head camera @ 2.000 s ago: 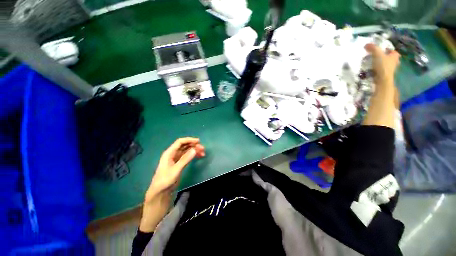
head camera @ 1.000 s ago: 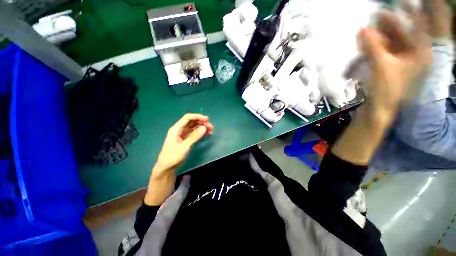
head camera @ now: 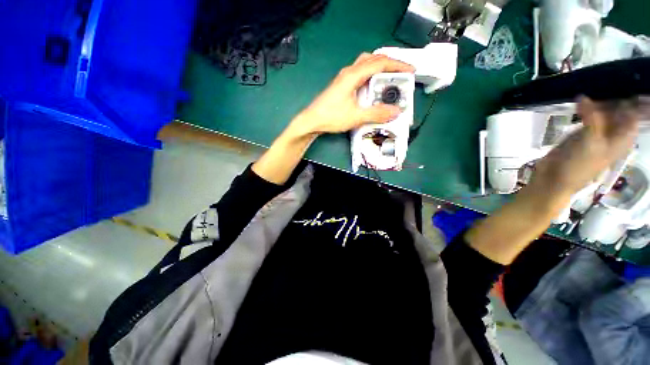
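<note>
My left hand point(head camera: 354, 98) grips a white camera housing point(head camera: 441, 65) at the bench's front edge. The housing's dark round lens point(head camera: 391, 94) faces up, and thin wires show in its open lower part. My right hand point(head camera: 595, 146) is blurred, at the right, beside the black electric screwdriver point(head camera: 581, 80); I cannot tell whether it touches or grips it. Black face plates point(head camera: 249, 63) lie at the upper left. A small heap of clear sealing rings point(head camera: 497, 50) lies beside the screw feeder point(head camera: 482, 21), which is cut off by the top edge.
More white housings point(head camera: 509, 150) crowd the right side, close to my right hand. Large blue bins point(head camera: 132, 64) stand at the left. Another person's grey-blue clothing point(head camera: 570, 292) shows at the lower right. The green bench point(head camera: 321, 36) has its front edge near my body.
My left hand was empty and now grips a housing. My right hand has left the pile and moved to the screwdriver. The view has turned to the left and down, showing more of the bins and floor.
</note>
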